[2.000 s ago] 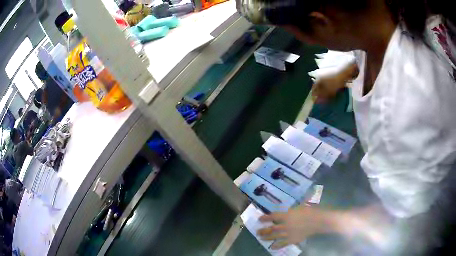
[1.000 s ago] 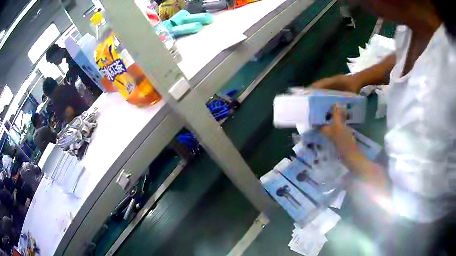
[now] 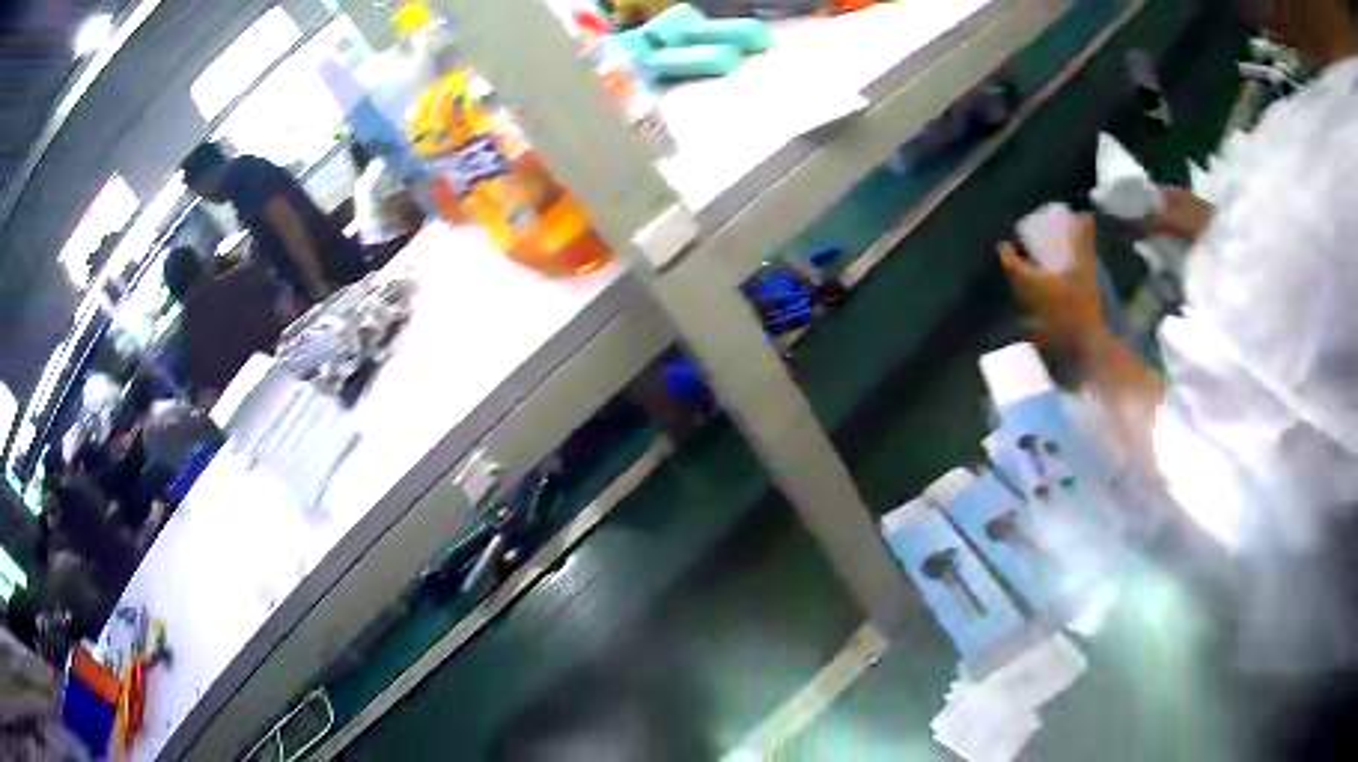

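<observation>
My left hand and my right hand are both out of the picture. Several pale-blue and white retail boxes [image 3: 953, 573] with dark product pictures stand in a row on the green belt at the lower right. One behind them shows a white top [image 3: 1016, 372]. White folded leaflets [image 3: 1013, 697] lie at the near end of the row. Another worker's hand [image 3: 1075, 298] holds a small white thing [image 3: 1047, 235], blurred. That worker's other hand [image 3: 1184, 213] is by a white pointed piece, perhaps paper [image 3: 1124, 182].
A long white shelf [image 3: 447, 350] with a slanting metal post [image 3: 745, 365] runs across. On it are an amber bottle [image 3: 521, 201], bundled cables [image 3: 350, 331], a leaflet stack [image 3: 298, 439] and teal rolls [image 3: 693, 45]. Blue parts [image 3: 782, 298] lie below. A white-sleeved worker [image 3: 1266, 313] is at right.
The view has swung left, so everything sits further right. The other worker has let go of the box held sideways and now holds a small white thing beyond the row.
</observation>
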